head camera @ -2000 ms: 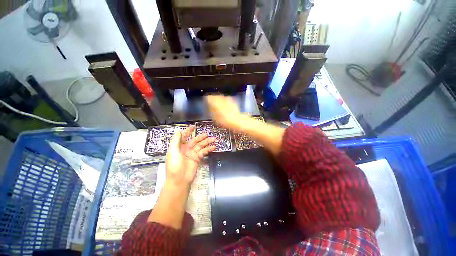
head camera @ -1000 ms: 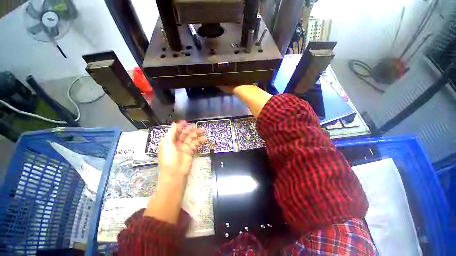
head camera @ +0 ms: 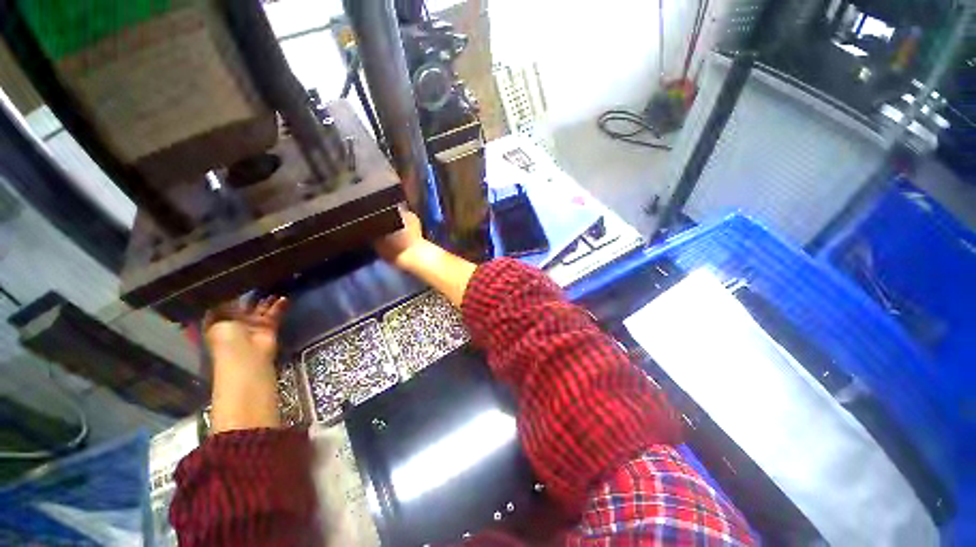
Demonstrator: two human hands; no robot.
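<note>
The press die set (head camera: 273, 230) is a thick dark block. A flat, shiny grey-blue surface (head camera: 348, 305) lies under it. My left hand (head camera: 244, 324) is at the surface's left end, fingers spread and partly in shadow under the block. My right hand (head camera: 400, 237) is at its right end, close to the block's right corner, with fingertips hidden. Whether either hand grips anything is unclear. Fastener trays (head camera: 348, 365) full of silver bits lie in front of the press. A glossy black panel (head camera: 450, 443) with small silver fasteners lies nearest me.
Dark guard posts stand at the left (head camera: 102, 347) and right (head camera: 462, 187) of the press. A phone (head camera: 518, 224) lies on a blue folder. The right blue crate (head camera: 738, 237) holds black panels and a white sheet (head camera: 749, 374). Part of another blue crate (head camera: 75, 486) shows lower left.
The view has turned to the right. My left hand has moved from above the trays to the press's left side. My right hand has moved from under the block to its right corner.
</note>
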